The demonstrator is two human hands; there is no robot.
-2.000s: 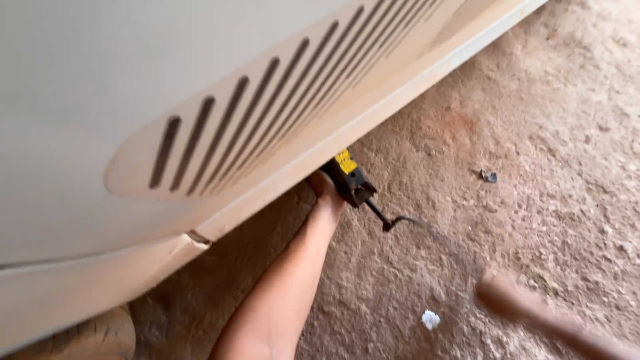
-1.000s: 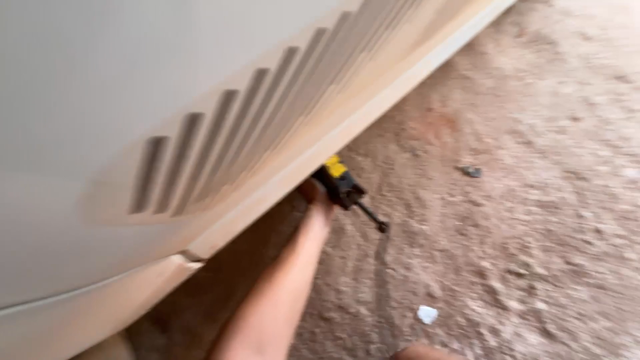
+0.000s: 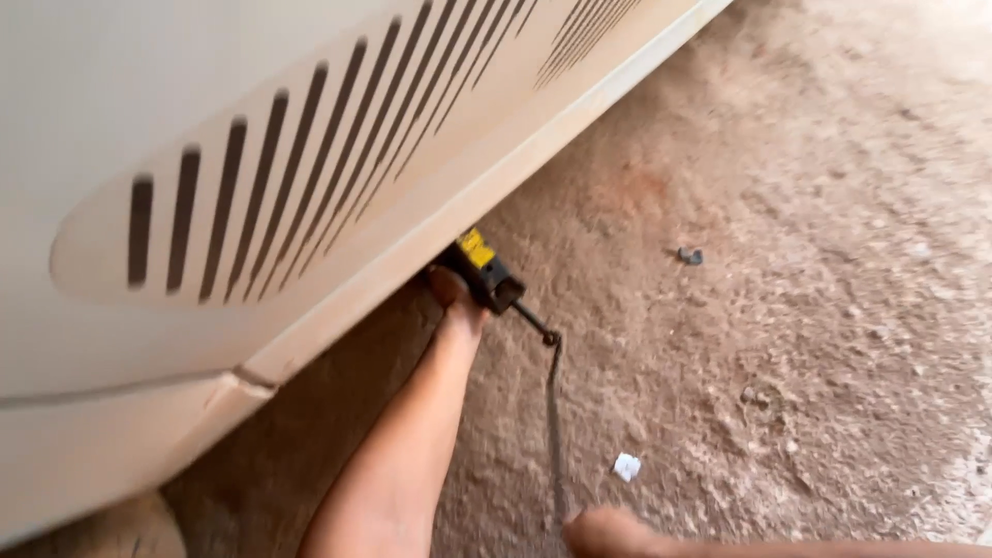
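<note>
A black scissor jack (image 3: pixel 488 271) with a yellow label pokes out from beneath the vented light-coloured body panel (image 3: pixel 232 333) of a vehicle. My left hand (image 3: pixel 457 298) is against its near side, partly hidden under the panel edge, fingers out of sight. From the jack's end a thin screw rod (image 3: pixel 532 319) runs to an eye, where a long dark metal crank rod (image 3: pixel 554 418) is hooked. At the bottom, my right hand (image 3: pixel 608 531) is closed around the lower end of this rod.
Rough brown ground carries a small dark fragment (image 3: pixel 690 256) and a white scrap (image 3: pixel 627 466) right of the rod. A rounded tan object, possibly a tyre (image 3: pixel 116 531), shows at bottom left under the panel.
My right hand has swung from the lower right, down to the bottom edge, and the crank rod has turned with it. My left hand stays at the jack.
</note>
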